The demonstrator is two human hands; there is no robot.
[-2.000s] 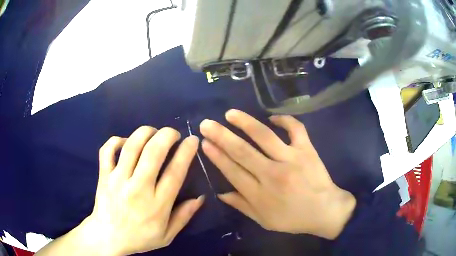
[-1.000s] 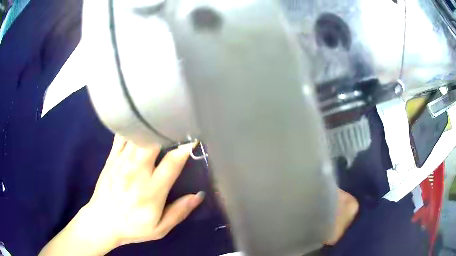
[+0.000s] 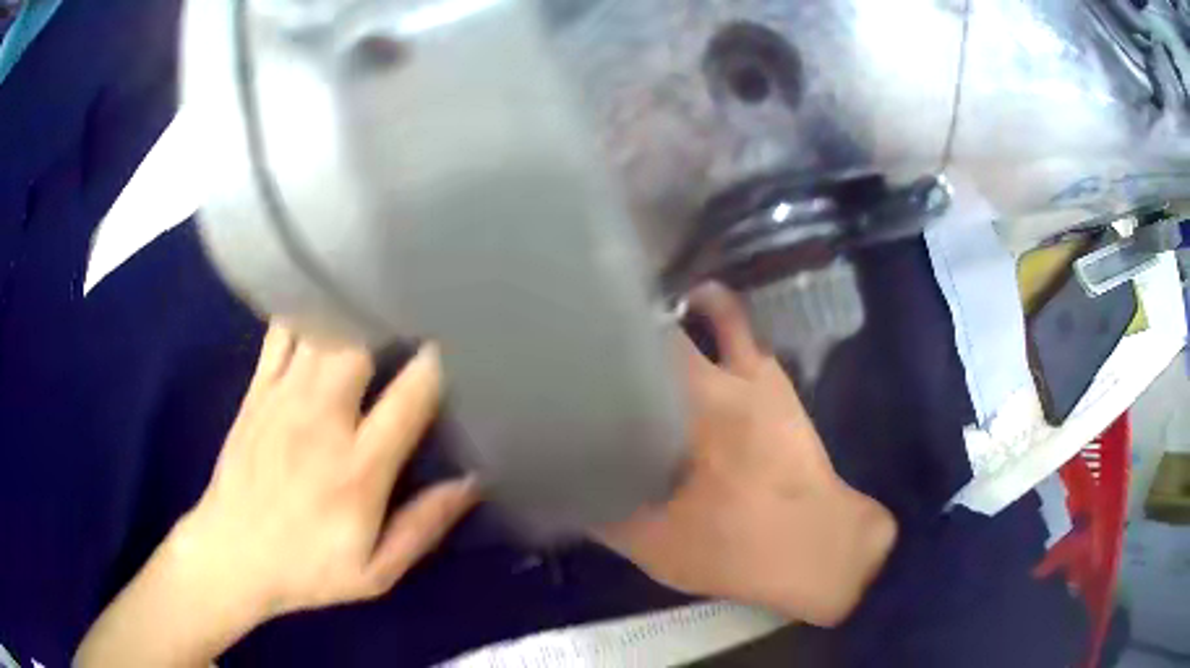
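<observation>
A dark navy cloth (image 3: 144,431) covers the machine table. The grey-white sewing machine head (image 3: 522,313) fills the upper middle, blurred and close to the camera. My left hand (image 3: 307,476) lies on the cloth left of the head, thumb apart, its fingertips partly behind the head. My right hand (image 3: 757,489) lies on the cloth at the head's right, with most fingers hidden behind it. The needle and presser foot area is hidden. I cannot tell whether either hand grips the cloth.
The ruler-marked table edge (image 3: 587,642) runs along the bottom. A red basket (image 3: 1096,522) stands at the right. A dark phone-like object (image 3: 1077,346) lies beyond a white strip. White table surface (image 3: 144,209) shows at the upper left.
The machine head came to cover the middle of the view, hiding the pale line and fingertips, then shifted left. More of my right hand shows than one second ago. The table edge has come into view.
</observation>
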